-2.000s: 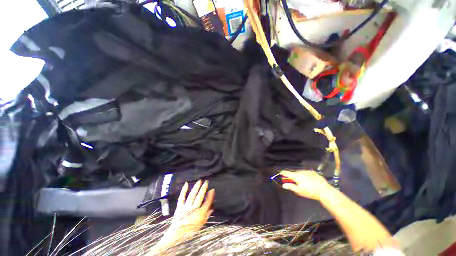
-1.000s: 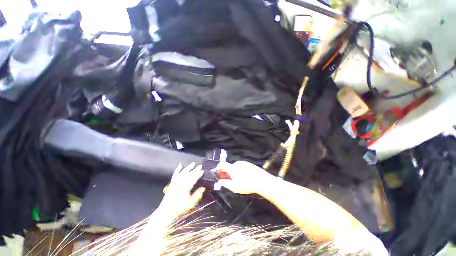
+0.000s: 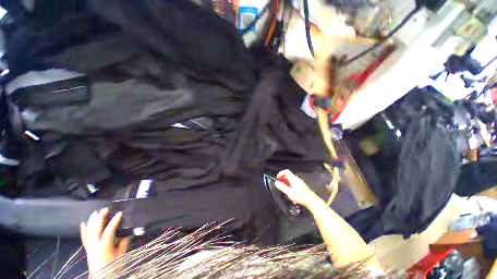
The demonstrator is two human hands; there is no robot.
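Note:
A black garment with dark grey panels (image 3: 136, 103) covers most of the view. Part of it lies over the narrow grey sleeve board (image 3: 43, 213) at the lower left. My left hand (image 3: 103, 237) rests with fingers spread at the garment's edge on the board, beside short white strips. My right hand (image 3: 294, 188) is closed on the steam iron (image 3: 276, 181), with red showing at the grip; the iron is on or just above the black cloth, contact unclear. The tan steam hose (image 3: 326, 131) hangs down to the iron. Hair hides the near edge.
A brown-edged plate (image 3: 357, 174) lies right of the iron. Loose black cloth (image 3: 428, 163) is heaped at the right. A red crate (image 3: 438, 264) is at the lower right. A black cable (image 3: 308, 27) and a cluttered shelf are at the top.
The view has shifted between frames. My right hand with the iron has moved right, away from my left hand. More of the black cloth between the hands shows now.

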